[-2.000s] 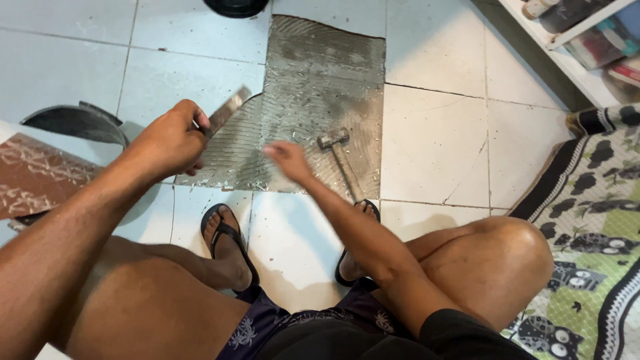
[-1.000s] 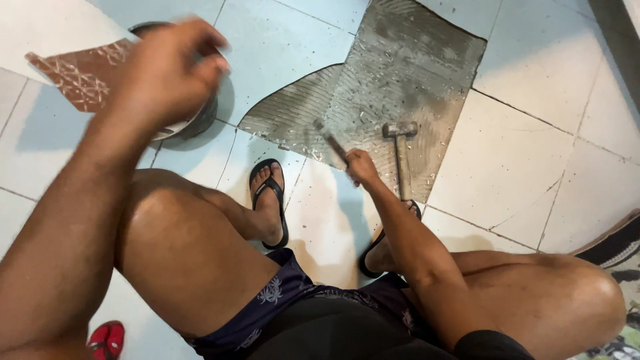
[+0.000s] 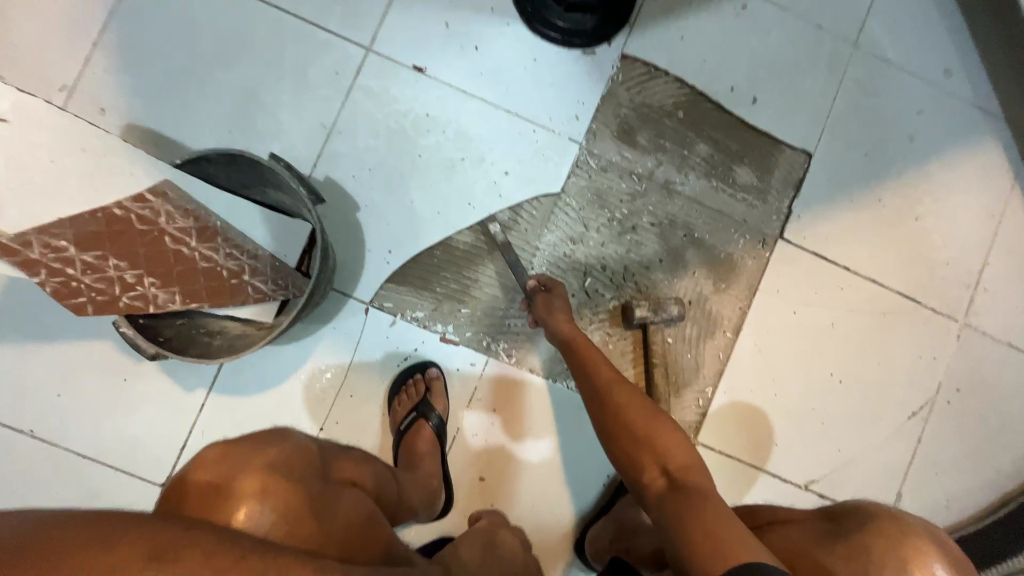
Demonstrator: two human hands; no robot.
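My right hand [image 3: 550, 306] grips a flat metal chisel [image 3: 509, 252], whose far end rests on or just above the ridged mortar bed [image 3: 664, 200], near its curved left edge. A club hammer [image 3: 653, 314] with a wooden handle lies on the mortar to the right of that hand; my forearm hides the handle's lower end. Low in the view, my left hand [image 3: 490, 548] is in front of my body with its fingers curled, and the frame's edge cuts it off. Whether anything is in it cannot be seen.
White floor tiles [image 3: 872, 320] surround the mortar. At the left, a black bucket [image 3: 320, 256] holds broken tile, including a piece with a red-brown back [image 3: 152, 256]. Another black container [image 3: 574, 16] stands at the top. Chips lie scattered around. My sandalled foot [image 3: 420, 436] is below the mortar.
The chisel was in my left hand two seconds ago and is now in my right. My left hand has come down from its raised place at the upper left. The view has shifted.
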